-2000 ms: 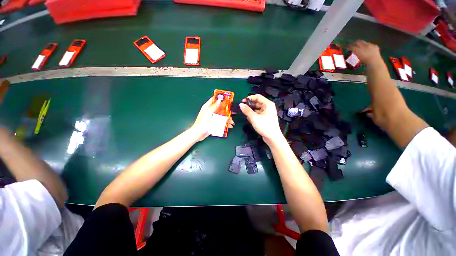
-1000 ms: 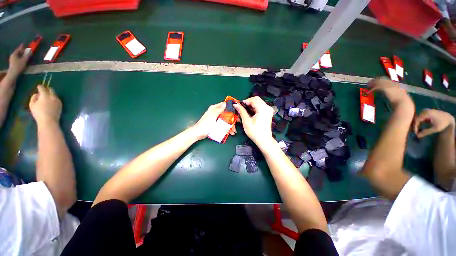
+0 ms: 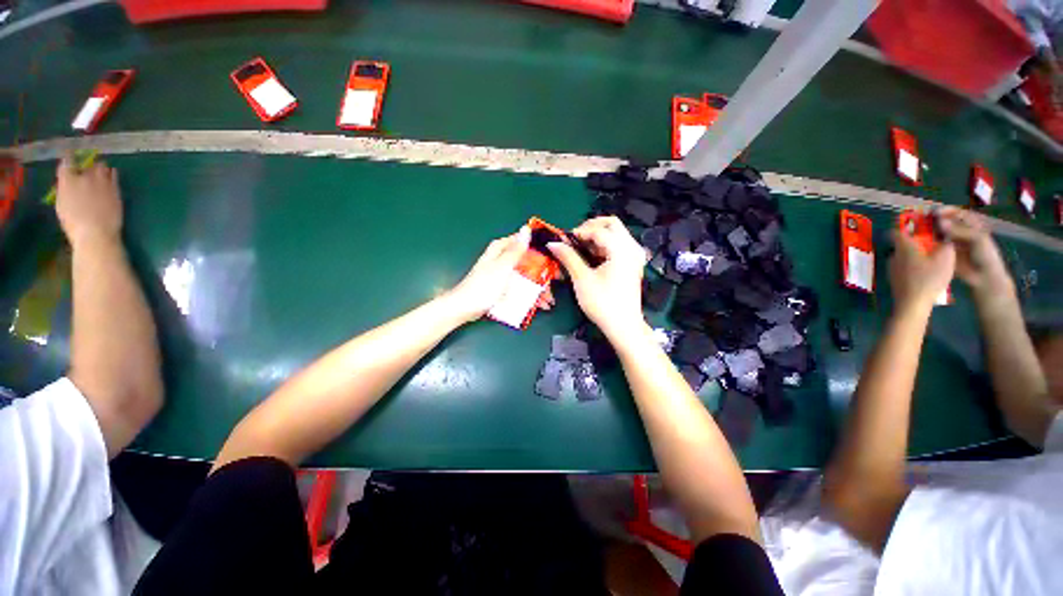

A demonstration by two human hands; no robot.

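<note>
An orange-red housing [image 3: 530, 277] with a white patch on its lower part is tilted in my left hand [image 3: 495, 277], in front of me. My left fingers hold it by its left side. My right hand [image 3: 606, 270] is at the housing's upper right, with thumb and fingertips pinched on a small black part [image 3: 579, 247]. A dark area [image 3: 546, 236] shows at the housing's upper end; my fingers partly hide it. A big heap of black parts [image 3: 729, 279] lies right of my right hand. A few loose grey-black parts [image 3: 568, 370] lie below my hands.
Housings lie on the green conveyor [image 3: 490, 99] behind a pale strip [image 3: 291, 142]. A slanting grey post [image 3: 775, 87] stands behind the heap. A left coworker's hand [image 3: 88, 204] is near the strip. A right coworker's hands [image 3: 927, 262] hold a housing; another housing [image 3: 857, 250] lies nearby.
Since two seconds ago, my right hand has come to the housing's upper end and the housing has tilted. Conveyor housings have shifted left. The right coworker now holds a housing.
</note>
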